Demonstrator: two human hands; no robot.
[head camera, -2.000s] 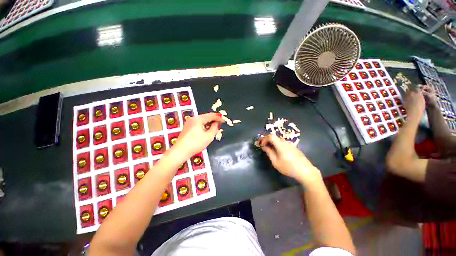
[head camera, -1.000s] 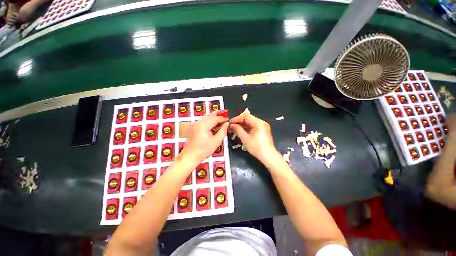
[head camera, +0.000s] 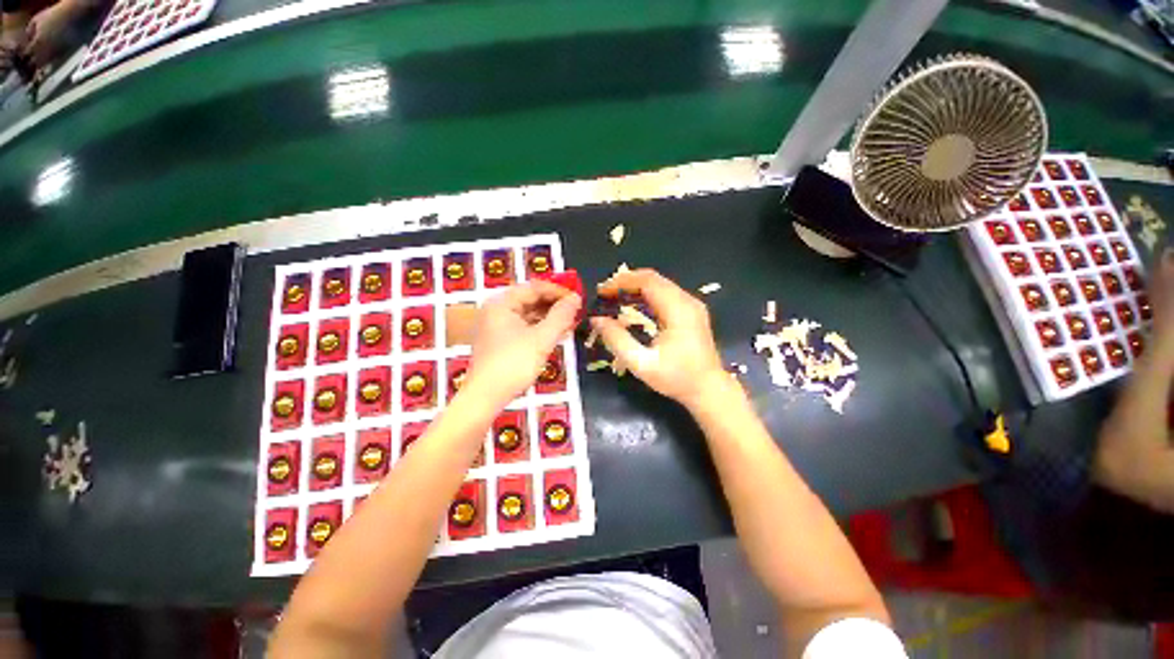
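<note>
A red piece (head camera: 568, 286) is held in the fingertips of my left hand (head camera: 521, 332), above the upper right part of the white foam tray (head camera: 586, 496). The tray holds rows of red pieces with dark and yellow round centres. One pocket (head camera: 458, 323) in the second row shows tan, partly beside my left hand. My right hand (head camera: 667, 337) is just right of the red piece, thumb and forefinger apart, with no thing seen between them. Small pale pieces (head camera: 631, 317) lie under and beside my right hand.
A second pale pile (head camera: 809, 361) lies farther right, below a desk fan (head camera: 949, 156) beside a grey post. Stacked foam trays (head camera: 1030, 350) and a person's arm (head camera: 1138, 431) are far right. A black rectangle (head camera: 207, 309) lies left of the tray. A green conveyor runs behind.
My left hand moved from the pale pieces to the red piece's present place over the tray edge. My right hand came left from the far pile to my left hand, and its fingers have since parted.
</note>
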